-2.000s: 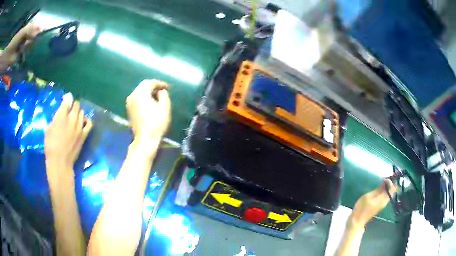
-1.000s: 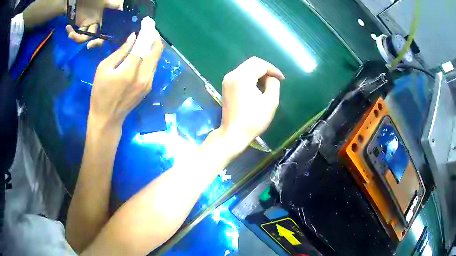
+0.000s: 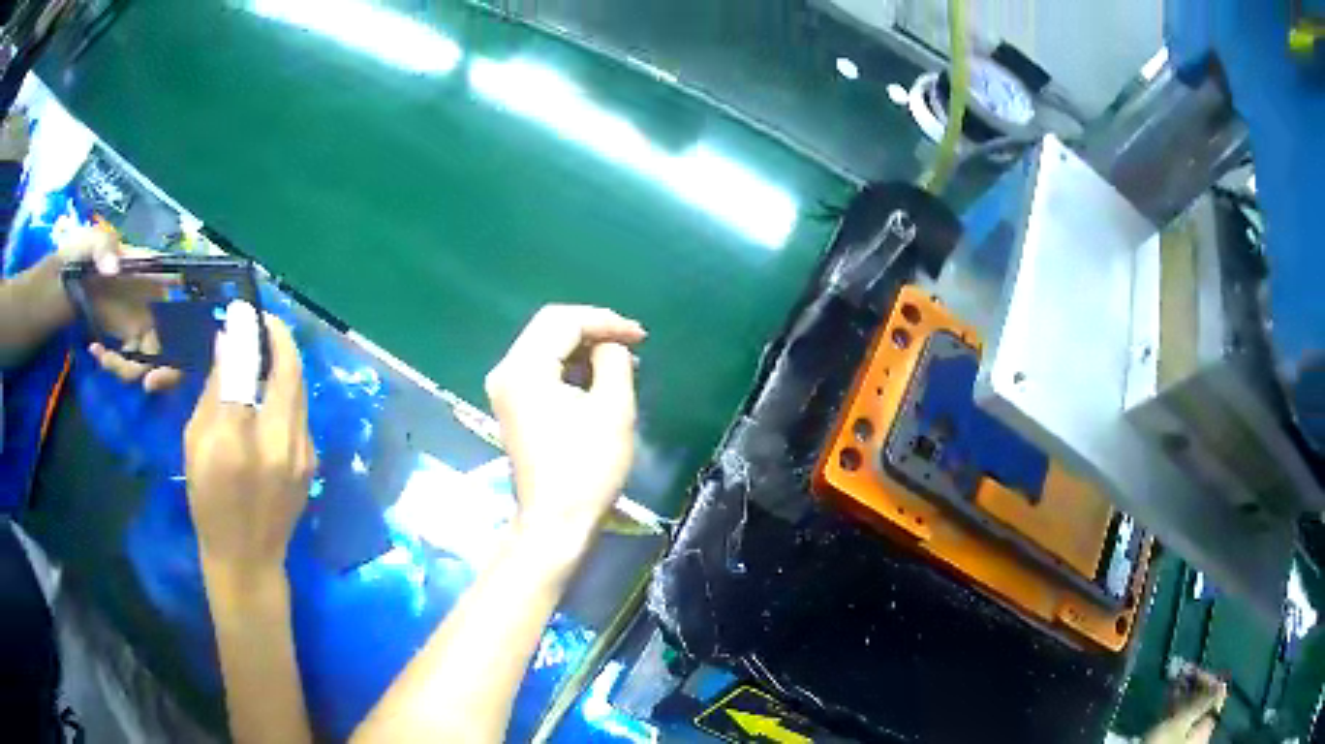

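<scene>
A dark phone frame (image 3: 952, 422) with a blue film patch lies in the orange jig (image 3: 868, 436) on the black wrapped press base (image 3: 814, 581). The silver press platen (image 3: 1075, 305) hangs above it, hiding part of the jig's far side. My left hand (image 3: 560, 414) is left of the press over the belt edge, fingers loosely curled, with nothing visible in it. My right hand (image 3: 1194, 712) is small, blurred and partly cut off at the bottom right; whether it holds anything cannot be told.
A neighbour's hand (image 3: 250, 451) with a white finger cover and another hand at the far left hold a phone frame (image 3: 189, 313) over the blue sheet (image 3: 349, 393). The green belt (image 3: 363, 189) runs behind. A yellow arrow panel (image 3: 756, 720) is at the press base's front.
The view swung left and partly back. The neighbour's frame moved from over the belt to over the blue sheet. The platen now overlaps the jig in view. My left hand stays curled.
</scene>
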